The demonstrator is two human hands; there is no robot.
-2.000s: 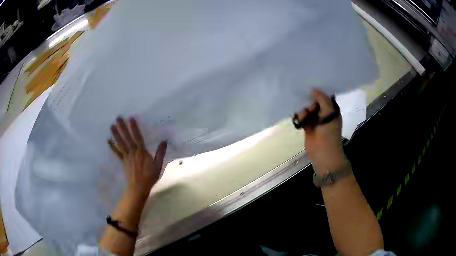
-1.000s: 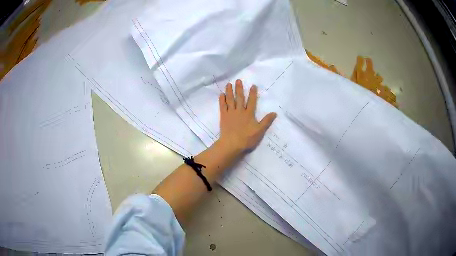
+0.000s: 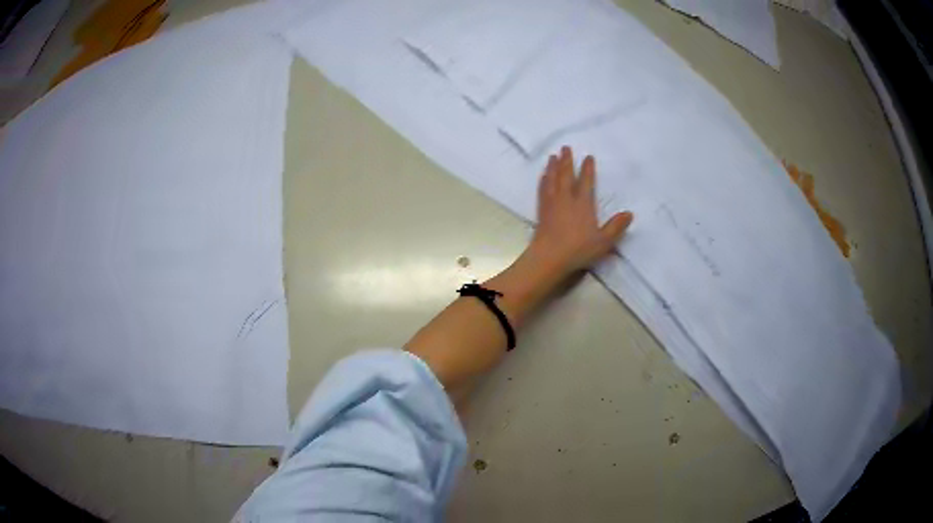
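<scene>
My left hand (image 3: 578, 215) lies with fingers spread on a white pattern sheet (image 3: 706, 174), near the sheet's lower left edge, and grips nothing. The sheet runs from the top middle down to the lower right. It has faint printed lines and looks doubled along its lower edge. Another wide part of white pattern paper (image 3: 143, 225) lies at the left and meets the first at the top. A wedge of cream table shows between them. My right hand is not in view, and no shears show.
The cream table (image 3: 389, 245) has small dark holes. Tan pieces (image 3: 113, 36) lie at the upper left, and a small tan piece (image 3: 818, 209) lies at the right. A white paper piece (image 3: 737, 26) lies at the top right, near the table's dark edge.
My left hand has moved to the right and slightly up. The doubled sheet has shifted and its fold lies further right. My right hand, seen with a dark tool two seconds ago, is out of view.
</scene>
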